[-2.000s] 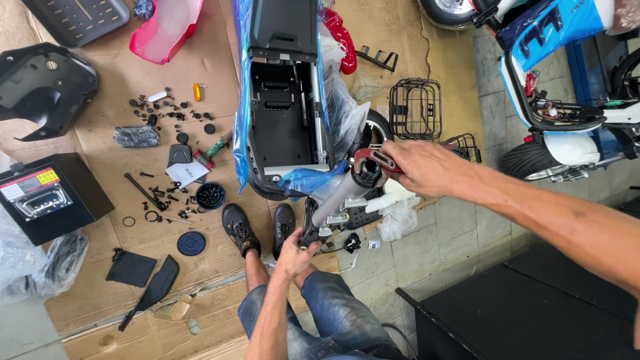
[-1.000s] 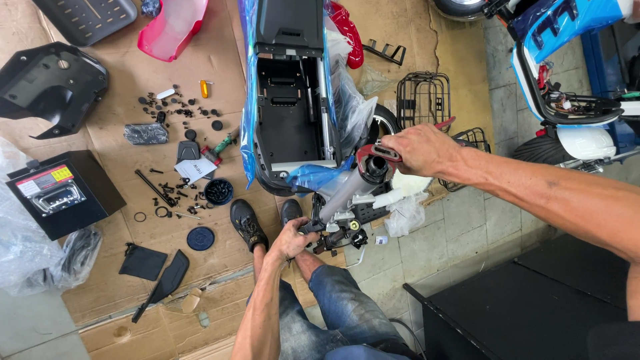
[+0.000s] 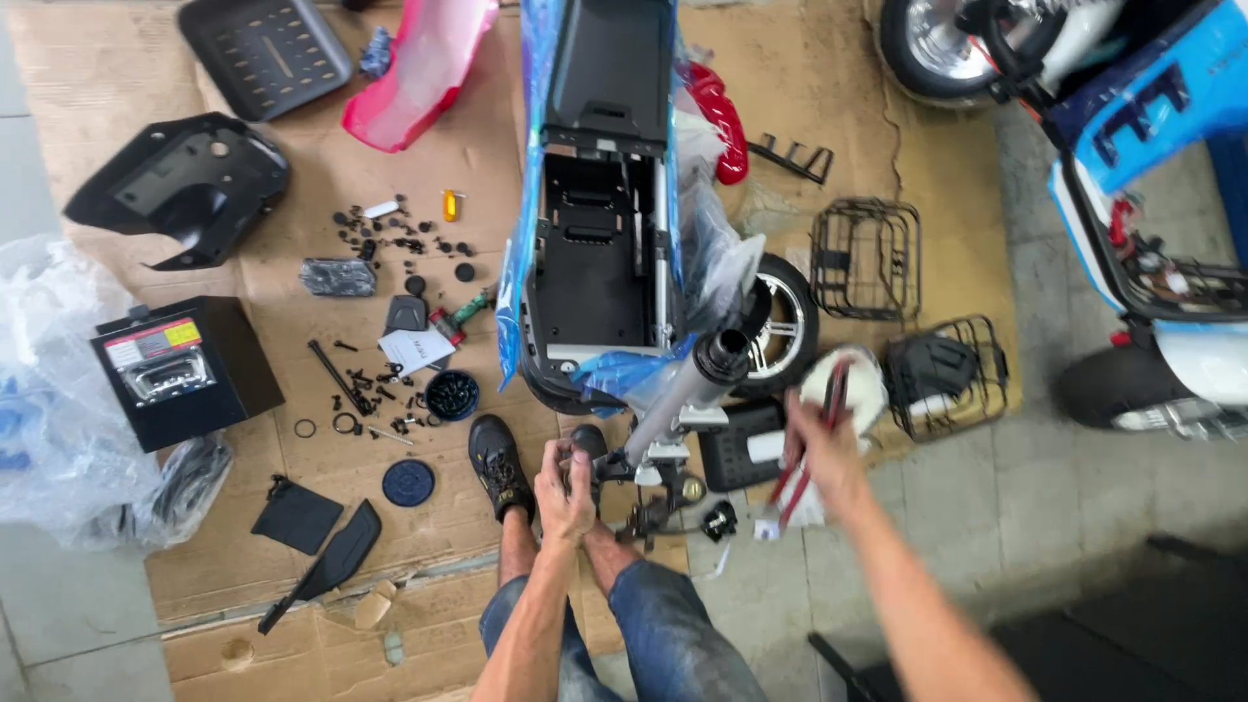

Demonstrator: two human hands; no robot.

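My right hand [image 3: 827, 444] is shut on red-handled pliers [image 3: 837, 390], blurred and held to the right of a grey metal tube [image 3: 675, 409]. The tube stands tilted, its dark threaded upper end exposed. My left hand [image 3: 565, 492] has its fingers closed at the tube's lower end, on a dark part that I cannot make out. Behind the tube is a scooter body [image 3: 600, 253] wrapped partly in blue film, with an empty-looking black compartment. A spoked wheel [image 3: 777, 327] lies beside the tube's top.
Screws [image 3: 361, 390], a round black tub [image 3: 452, 393], a black battery-like box [image 3: 195, 370] and black plastic covers [image 3: 185, 185] lie on cardboard at left. Wire baskets [image 3: 866, 258] and another scooter [image 3: 1160, 117] are at right. A black surface [image 3: 1102, 634] is at lower right.
My right hand has come away from the tube's top, moving down and right with the red tool. My left hand stays near the tube's lower end.
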